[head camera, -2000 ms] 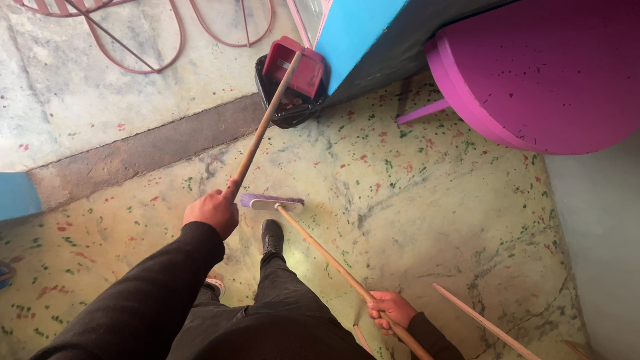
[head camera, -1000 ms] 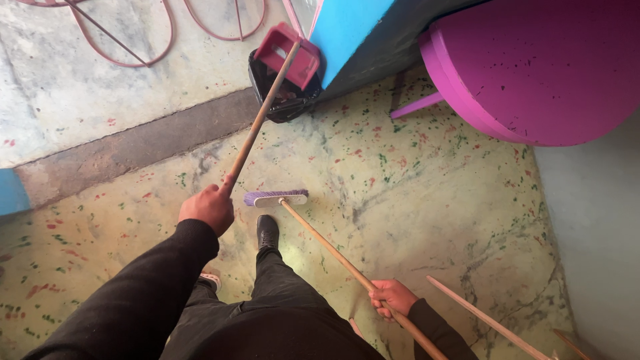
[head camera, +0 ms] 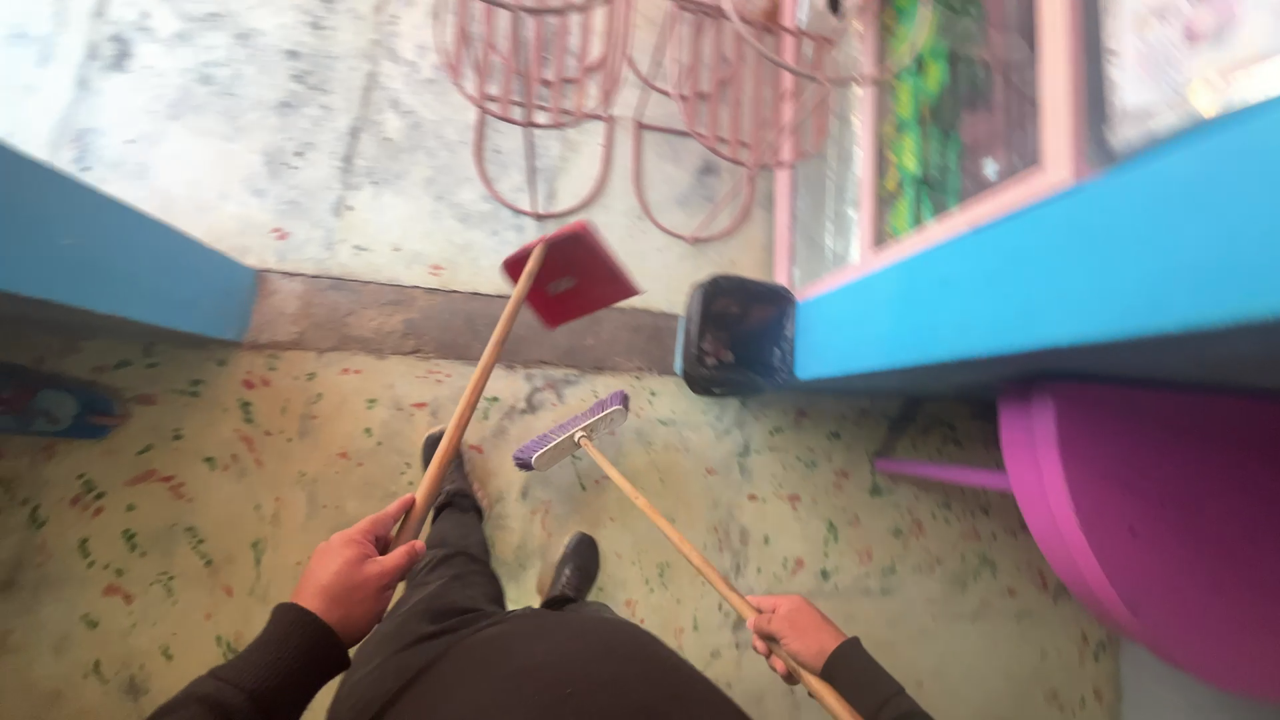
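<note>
My left hand (head camera: 360, 570) grips the wooden handle of a red dustpan (head camera: 582, 278), which is held out ahead over the dark threshold strip. In my right hand (head camera: 792, 635) is the wooden handle of a broom (head camera: 572, 432) with purple bristles; its head is in front of my feet, right of the dustpan's handle. To the right of the dustpan, apart from it, stands a bin with a black liner (head camera: 742, 335), and what lies inside is too dark to tell.
Blue walls (head camera: 1050, 250) flank the opening, and a magenta table (head camera: 1150, 530) stands at the right. Pink metal chairs (head camera: 545, 70) are beyond the threshold (head camera: 330, 310). A blue object (head camera: 60, 402) lies at the far left on the speckled floor (head camera: 250, 500).
The dustpan was over the lined bin in both earlier frames; now it is away to its left. The broom's head has tilted. The view has turned, showing more of the chairs.
</note>
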